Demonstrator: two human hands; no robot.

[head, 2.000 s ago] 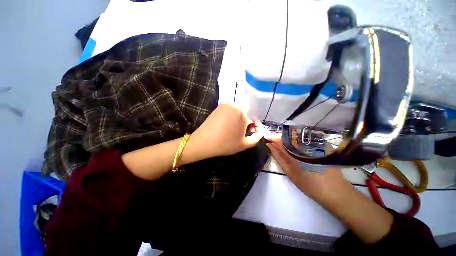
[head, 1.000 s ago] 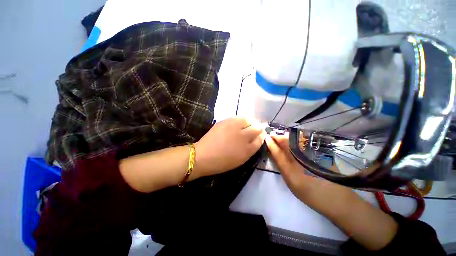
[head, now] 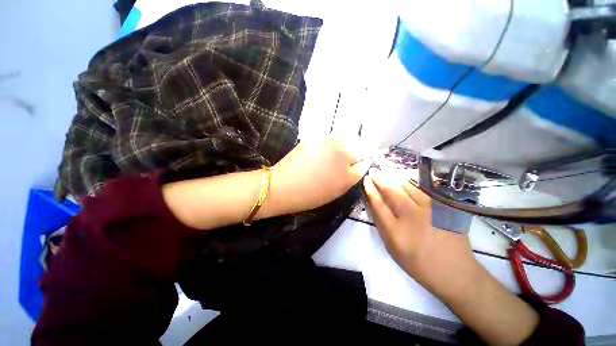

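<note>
The plaid garment (head: 202, 94), dark with pale check lines, lies crumpled on the white table left of the sewing machine (head: 466, 74). Its dark part runs under my left forearm to the needle area. My left hand (head: 324, 172), with a gold bracelet at the wrist, pinches the garment's edge at the needle. My right hand (head: 408, 223) is on the other side of the same spot, its fingertips almost touching the left ones. The pinched edge is small and washed out by bright light. The needle tip is hidden in the glare.
Scissors (head: 547, 263) with one red and one orange-yellow handle lie right of my right hand. A blue bin (head: 34, 270) stands at the lower left. A measuring strip (head: 412, 324) runs along the table's front edge. A dark curved guard (head: 513, 209) juts over the machine bed.
The view has moved closer to the machine head, and its curved guard has shifted right, partly out of view. The scissors show more fully. My right hand's fingers are spread more; both hands remain at the needle.
</note>
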